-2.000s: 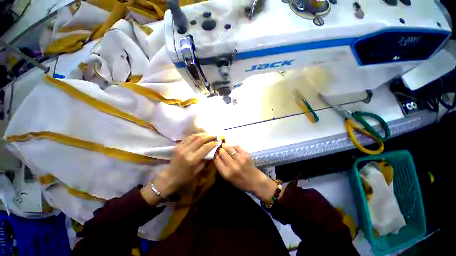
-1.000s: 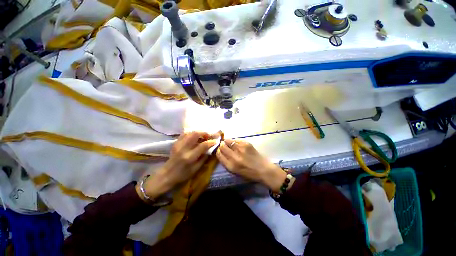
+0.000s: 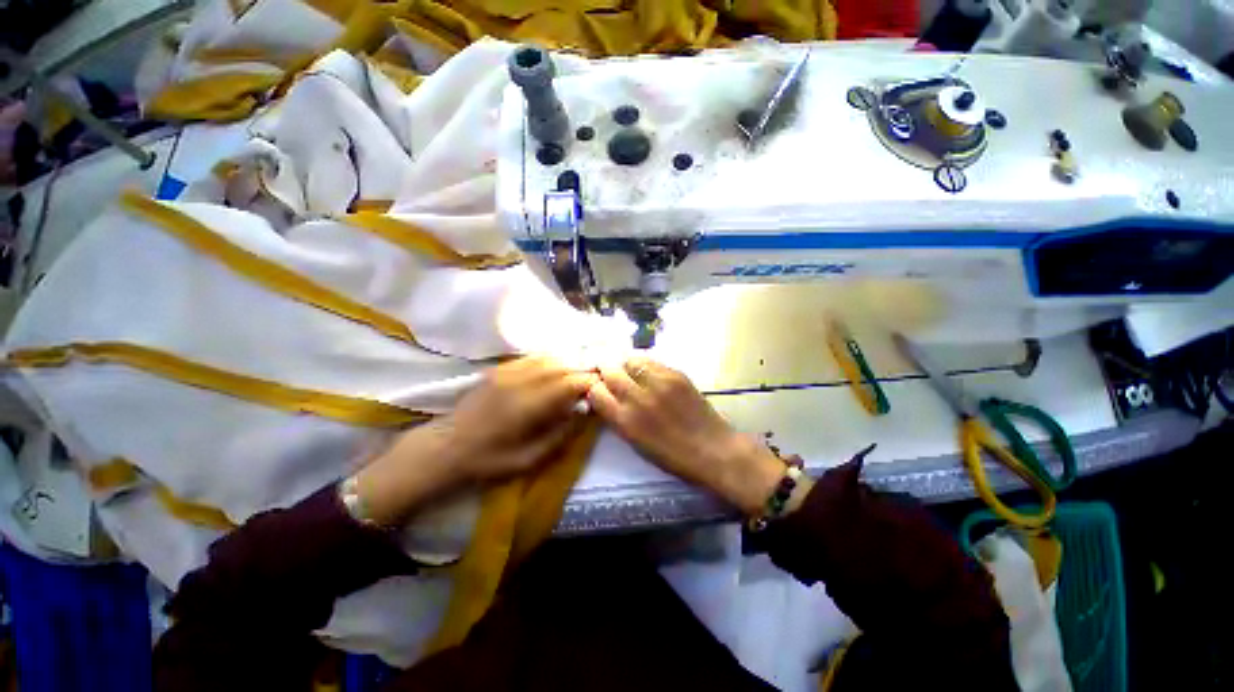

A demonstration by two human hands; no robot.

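The off-white garment cloth with mustard stripes spreads left of the white sewing machine head and hangs over the table's front edge. My left hand and my right hand meet in front of the lit presser foot area. Their fingertips pinch a small folded part of the garment, mostly hidden under the fingers. A mustard part of the cloth hangs below my left hand. Glare hides the cloth just beside the needle.
Small snips and scissors with green and orange-yellow handles lie on the table at right. A teal basket with pale cloth stands below. Mustard cloth is heaped behind the machine. A blue bin is at lower left.
The view has shifted, so the machine sits lower and more to the right. My hands have moved closer to the presser foot, and my left hand now covers the folded edge more.
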